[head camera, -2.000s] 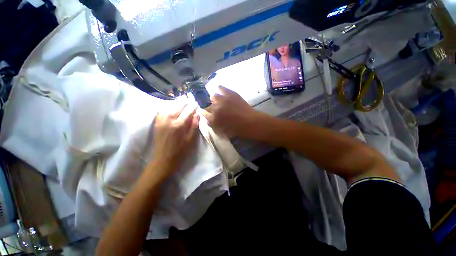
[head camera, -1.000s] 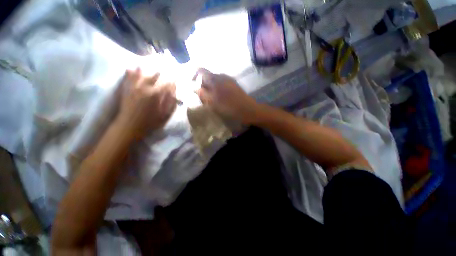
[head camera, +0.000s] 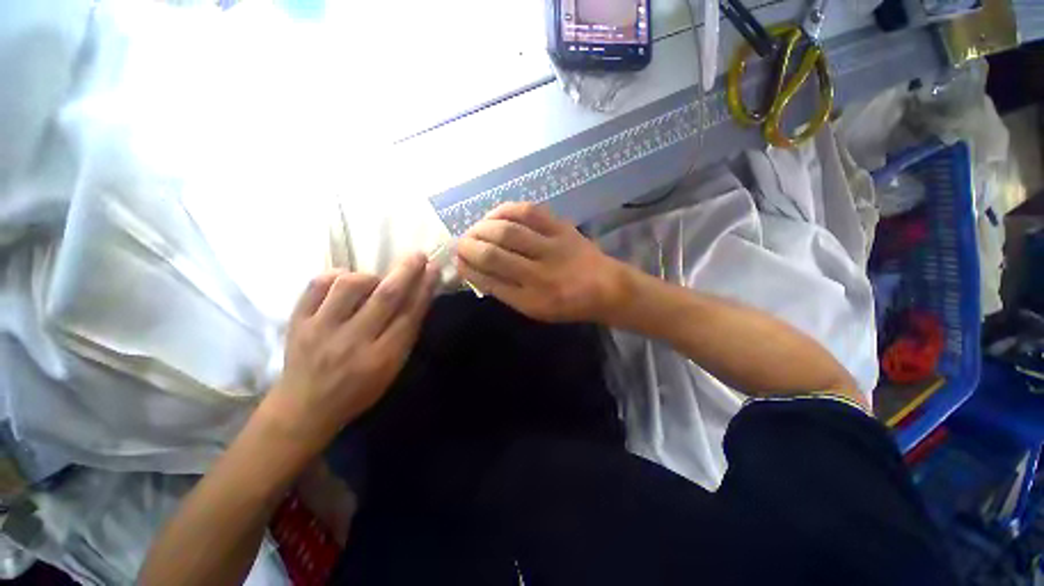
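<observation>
The large off-white garment lies over the table at the left and drapes over its front edge, washed out by lamp glare at the top. A narrow cream strip along its edge runs down to my fingertips. My left hand grips the strip's end near the table's front edge, fingers bent over it. My right hand pinches the same end from the right, fingers curled. The two hands nearly touch. The part between the fingertips is mostly hidden.
A lit smartphone lies at the top. Yellow-handled scissors are right of it. A printed ruler runs along the table edge. More pale cloth hangs at the right, beside a blue basket with red items.
The view has shifted down and the machine head has left the picture. Both hands have come away from the needle area towards the table's front edge, with the strip's end between them.
</observation>
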